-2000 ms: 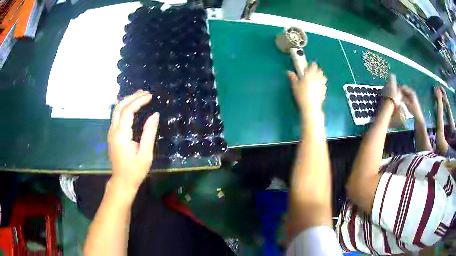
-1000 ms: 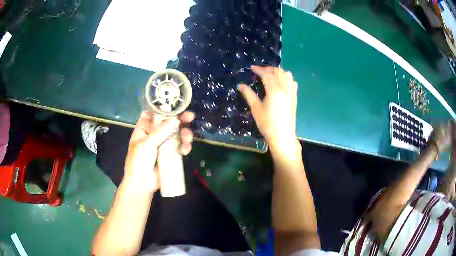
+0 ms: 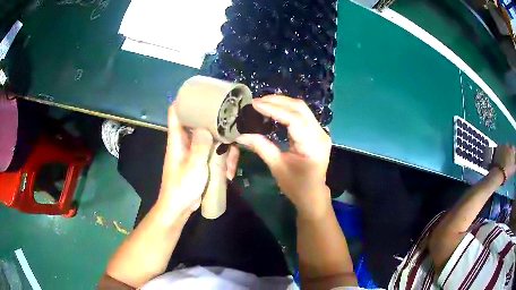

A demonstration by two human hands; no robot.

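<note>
A beige handheld fan (image 3: pixel 198 105) is held up in front of the bench's near edge, its open head facing right and its handle pointing down. My left hand (image 3: pixel 189 161) is shut on it around the neck and head. My right hand (image 3: pixel 297 144) holds a round black part (image 3: pixel 253 120) between thumb and fingers at the head's open end. I cannot tell if the part touches the rim. Behind the hands lie rows of glossy black round parts (image 3: pixel 277 45).
A white stack (image 3: pixel 170 28) lies left of the black rows. On the green bench (image 3: pixel 390 79) at the right are a neighbour's white tray (image 3: pixel 472 144) and scattered small parts (image 3: pixel 485 107). A neighbour's arm (image 3: pixel 472 204) reaches there. A red stool (image 3: pixel 48 173) stands lower left.
The fan was lifted from the bench and passed to my left hand. Its head has turned from facing me to facing right. My right hand took a black part from the rows to the head.
</note>
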